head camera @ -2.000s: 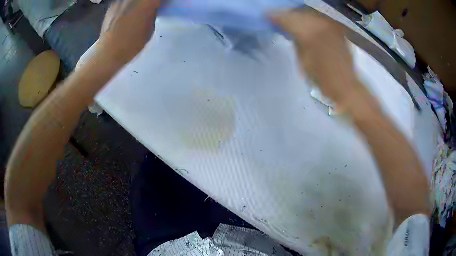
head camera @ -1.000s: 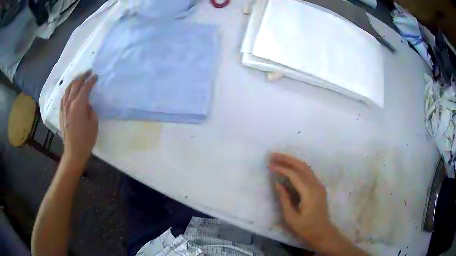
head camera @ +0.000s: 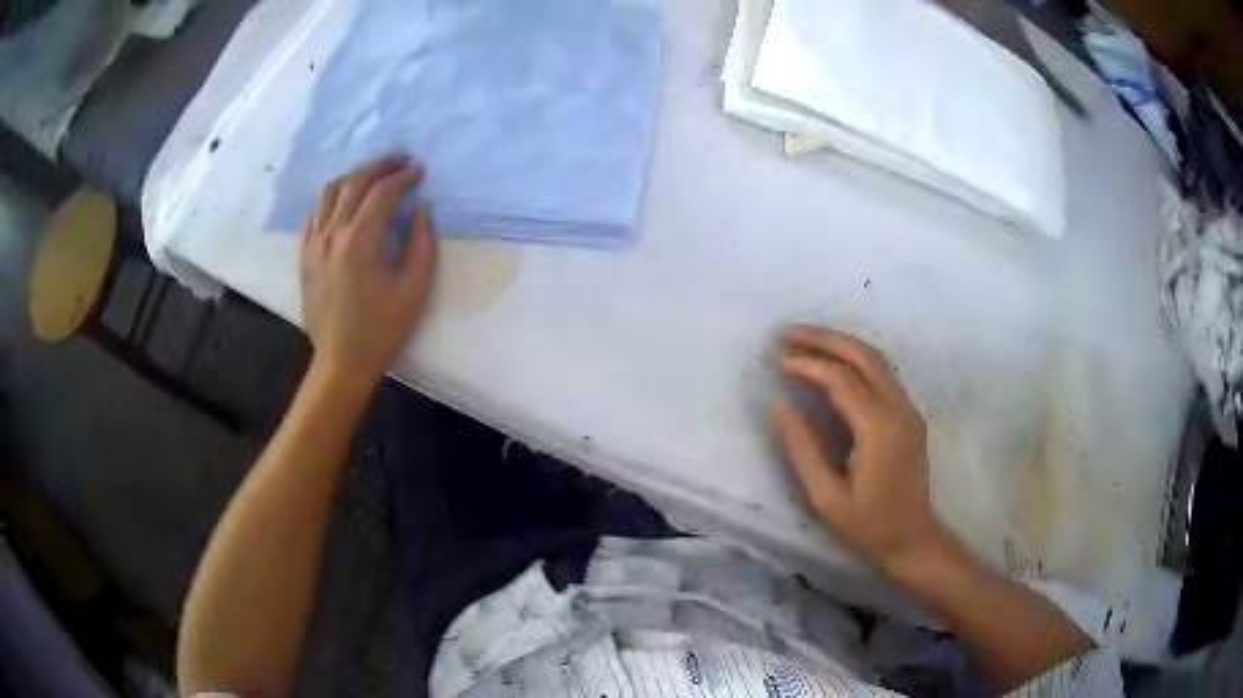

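Note:
A neat stack of light blue cut panels [head camera: 504, 116] lies flat on the white table cover [head camera: 654, 355] at the upper left. My left hand [head camera: 365, 259] rests with its fingertips on the stack's near left corner, fingers slightly apart, gripping nothing that I can see. My right hand [head camera: 862, 443] is over the table to the right of the stack, fingers curled and apart, with nothing in it. A thick stack of white interlining [head camera: 913, 102] lies at the upper right, separate from the blue stack.
A round wooden stool [head camera: 75, 266] stands on the dark floor at the left. A grey ruler [head camera: 1050, 62] lies at the far right. Crumpled scraps [head camera: 1206, 293] and a dark object with a metal edge [head camera: 1210, 532] are at the right edge. Printed, striped cloth [head camera: 614, 627] is at the bottom.
The blue panels, earlier blurred in my hands at the far side, now lie flat. Since the last earlier frame, my left hand has moved onto the stack's near edge. My right hand stays empty.

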